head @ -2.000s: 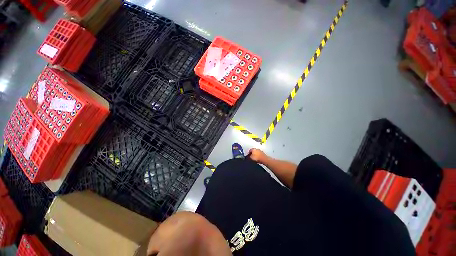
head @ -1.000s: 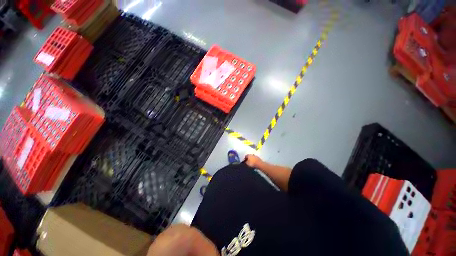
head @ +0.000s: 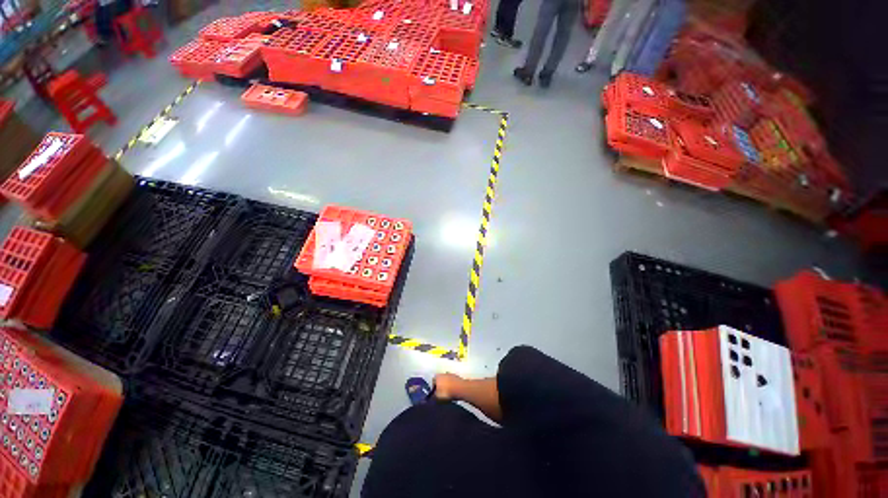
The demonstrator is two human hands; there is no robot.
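My right hand [head: 446, 386] is small at the lower middle, beside a blue sandal [head: 417, 391]. Its fingers look curled; I cannot tell whether it holds anything. My left hand is not in view. Nearest ahead, a short stack of red-orange parts trays [head: 351, 285] stands on the right edge of black plastic pallets [head: 229, 336]. Round silver parts sit in holes of its top tray, and pinkish-white paper sheets [head: 341, 245] lie on it. The stack is left of my hand and apart from it.
More red trays stand at left [head: 39, 282], far ahead [head: 341, 58] and far right [head: 672, 131]. A white tray [head: 764, 389] leans against red ones by another black pallet [head: 682, 292]. Striped tape [head: 477, 253] crosses the floor. People's legs [head: 550, 39] show at the back.
The view has tilted up, showing the far tray stacks and people's legs. The near stack appears lower and further left. The carton and bare skin at the bottom left have left view.
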